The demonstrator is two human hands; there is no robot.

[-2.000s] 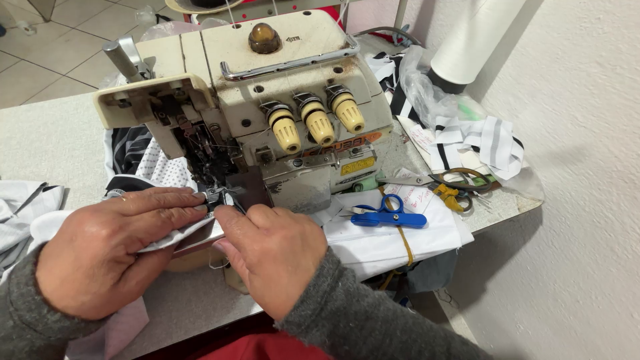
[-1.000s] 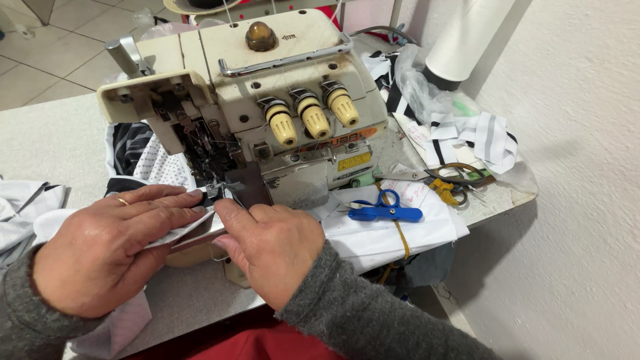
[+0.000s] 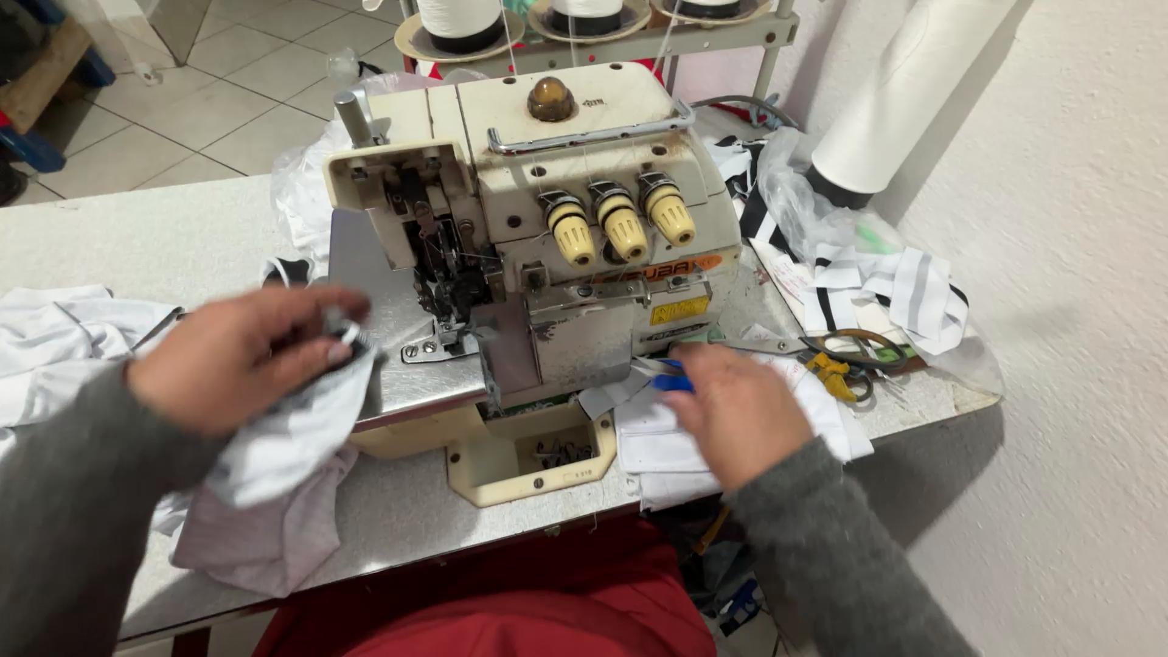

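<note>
A cream overlock sewing machine [image 3: 593,182] stands on the table, its needle area and metal sewing plate [image 3: 429,379] facing me. Left of that plate, my left hand [image 3: 246,351] holds a piece of white and grey fabric [image 3: 301,433], which hangs below the fingers; the hand is blurred. My right hand [image 3: 744,406] is at the machine's lower right, its thumb and fingers on blue-handled thread snips [image 3: 672,379], mostly hidden by the hand. Under the snips lies a stack of folded white fabric [image 3: 671,452].
White fabric [image 3: 73,342] lies at the far left. Larger scissors [image 3: 853,351] with dark handles and a yellow tie lie right of my right hand. Fabric scraps [image 3: 912,292] and a clear plastic bag [image 3: 798,196] sit by the wall. Thread cones [image 3: 461,23] stand behind the machine.
Both hands have left the needle area. My left hand has moved left with the fabric; my right hand has moved right, onto the blue snips. The view has shifted.
</note>
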